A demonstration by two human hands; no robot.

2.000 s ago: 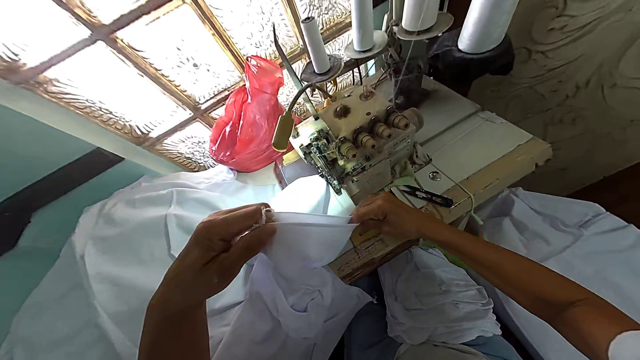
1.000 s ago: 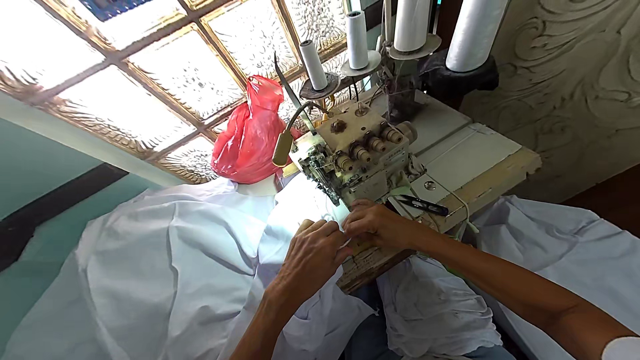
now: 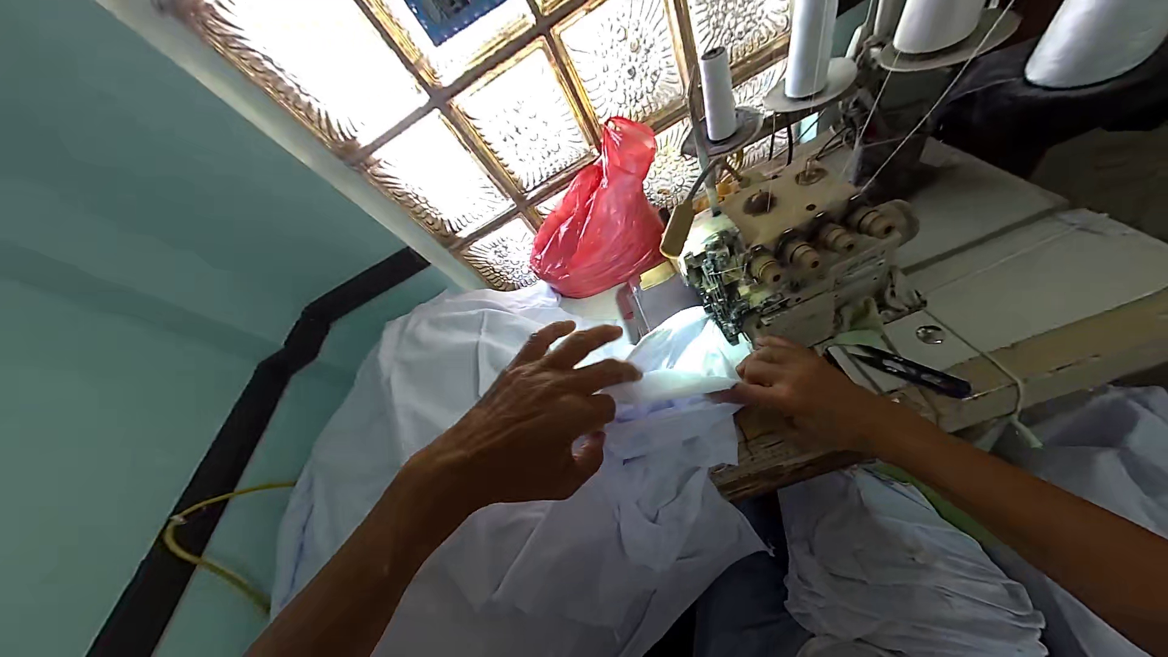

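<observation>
White fabric (image 3: 438,365) lies bunched across the left and over the lap, its edge reaching the needle area of an overlock sewing machine (image 3: 812,246). My right hand (image 3: 794,392) pinches the fabric edge just in front of the machine's presser area. Over the cloth, left of the machine, my left hand (image 3: 547,411) has its fingers spread and holds nothing. A lamp lights the cloth by the needle. Black-handled thread snips (image 3: 903,368) lie on the machine table, right of my right hand. The needle itself cannot be made out.
Behind stand white thread cones (image 3: 810,46) on a stand. A red plastic bag (image 3: 602,219) sits by the patterned glass window (image 3: 520,119). More white cloth (image 3: 903,557) hangs below the worn wooden table edge (image 3: 1049,356). At the left is a green wall with a black strip.
Both hands held the cloth edge between them two seconds ago, then came together near the machine. My left hand has since let go and moved left, with its fingers spread. The view has shifted left.
</observation>
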